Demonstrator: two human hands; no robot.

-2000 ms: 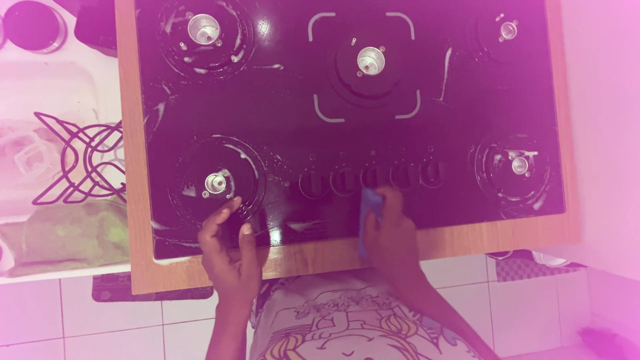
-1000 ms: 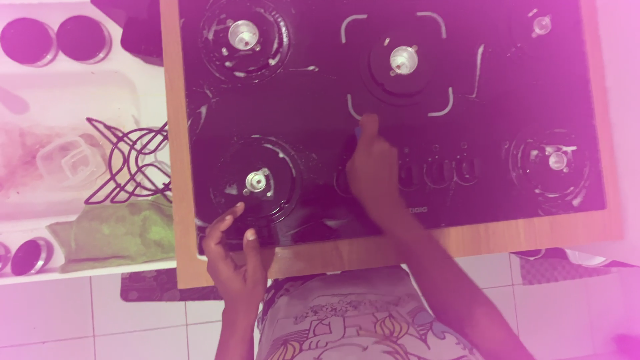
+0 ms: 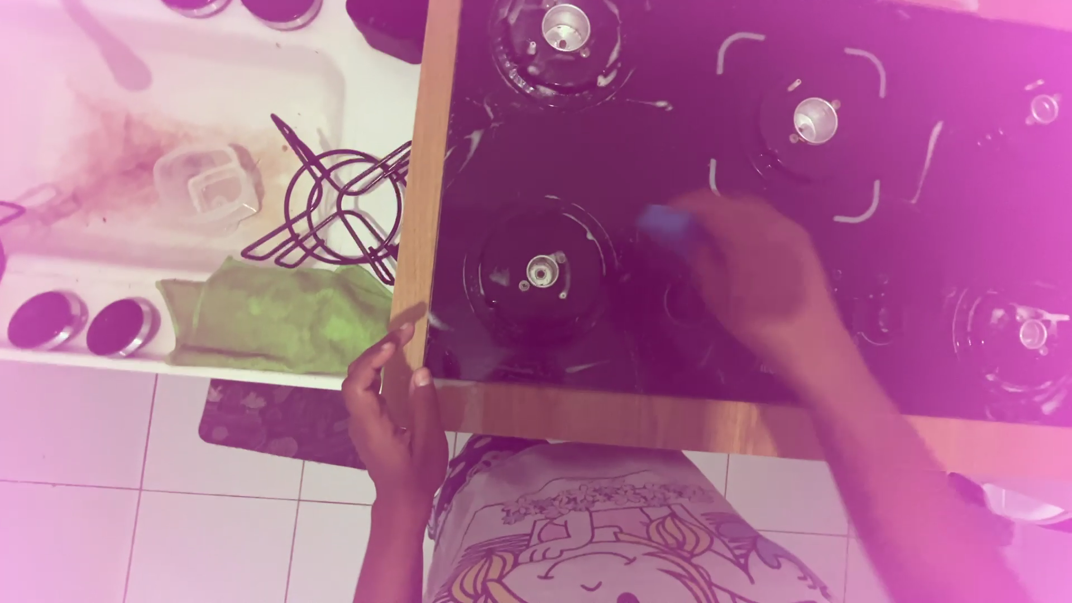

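Note:
A dark glass gas cooktop [image 3: 586, 159] with bare burner bases and whitish wet streaks fills the middle and right of the head view. Blurred, my right hand [image 3: 754, 260] is over the cooktop between the front left burner [image 3: 542, 271] and the center burner [image 3: 815, 121], gripping a small blue sponge or pad [image 3: 667, 224]. My left hand [image 3: 398, 419] is at the front left corner of the wooden frame [image 3: 414, 209], thumb and fingers apart, holding nothing. Beside it on the left lies a green cloth [image 3: 280, 318].
A black wire pan support [image 3: 343, 205] sits at the edge of a stained white sink [image 3: 293, 50]. A clear plastic container [image 3: 209, 188] is inside the sink. Round dark burner caps [image 3: 121, 327] stand along the sink's front and back rims. A dark patterned mat [image 3: 276, 423] lies on the tiled floor.
My left hand has moved left, off the cooktop's front left area to the frame's corner. My right hand, with the blue pad, has moved from the front edge up over the cooktop. The view has shifted left.

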